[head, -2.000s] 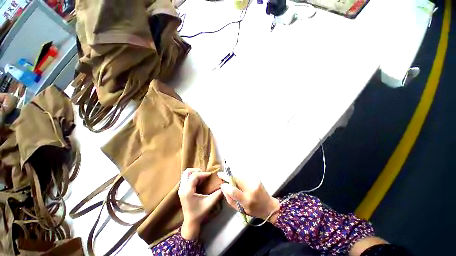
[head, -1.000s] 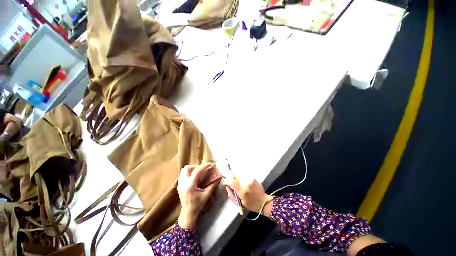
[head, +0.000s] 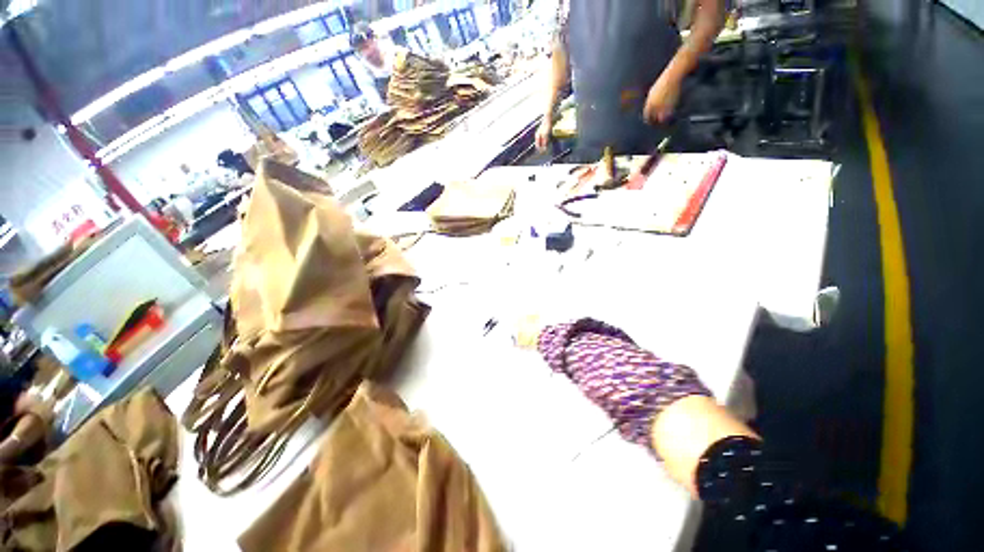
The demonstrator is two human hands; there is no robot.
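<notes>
A brown fabric bag (head: 372, 485) lies on the white table (head: 518, 410) at the bottom, cut off by the picture's edge. My right arm reaches forward over the table. My right hand (head: 530, 331) is small, pale and blurred; its fingers and anything in it cannot be made out. A small dark tool (head: 490, 326) lies just left of my right hand, apart from it. My left hand is out of the picture. The pen tool cannot be made out.
A heap of brown bags (head: 313, 313) with bunched straps stands left; more bags (head: 97, 485) lie lower left. Beyond are a black adapter (head: 559, 237), stacked brown pieces (head: 472, 207) and a red-edged board (head: 691, 205). A person (head: 626, 65) stands at the far end.
The view has tilted up. My right hand has left the bag and moved forward over the table. My left hand and the bag's lower part have gone out of the picture.
</notes>
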